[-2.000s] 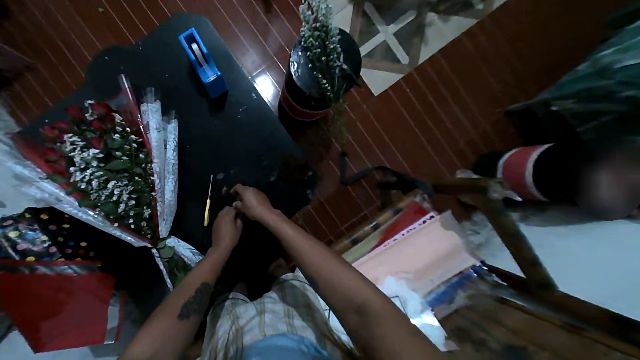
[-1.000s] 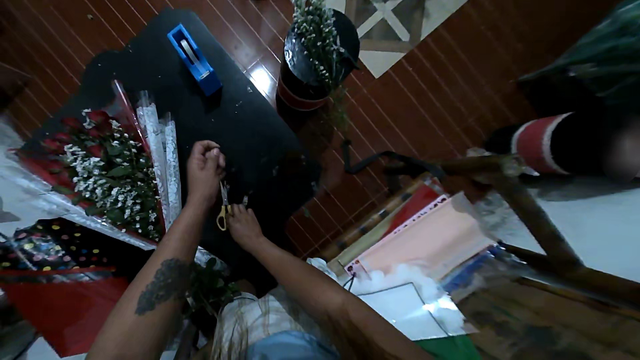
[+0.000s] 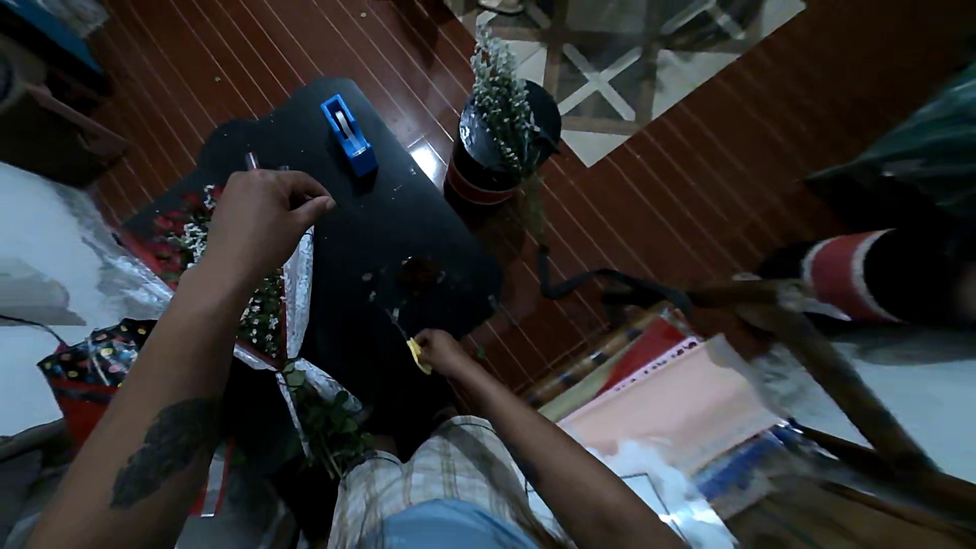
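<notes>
My left hand (image 3: 267, 206) is raised over the upper part of a bouquet of red roses and small white flowers (image 3: 263, 313). Its thumb and index fingertip are close together; whether something thin is between them cannot be told. My right hand (image 3: 441, 352) holds yellow-handled scissors (image 3: 418, 355) near the front edge of the black table (image 3: 358, 252), blades pointing away from me. Clear and silvery wrap surrounds the bouquet, and its green stems (image 3: 324, 419) reach toward my lap. A blue tape dispenser (image 3: 351, 137) stands at the far end of the table.
Beyond the table stands a black bucket with a red band (image 3: 482, 183), holding white filler flowers (image 3: 503, 99). Pink wrapping sheets (image 3: 679, 404) lie at the right beside a wooden frame (image 3: 831, 381). A dark strap (image 3: 579, 284) lies near the table's right corner. A red bag (image 3: 84, 408) is at the left.
My left hand has moved away from the scissors, up and to the left over the bouquet. My right hand keeps hold of the scissors, which lay on the table two seconds ago.
</notes>
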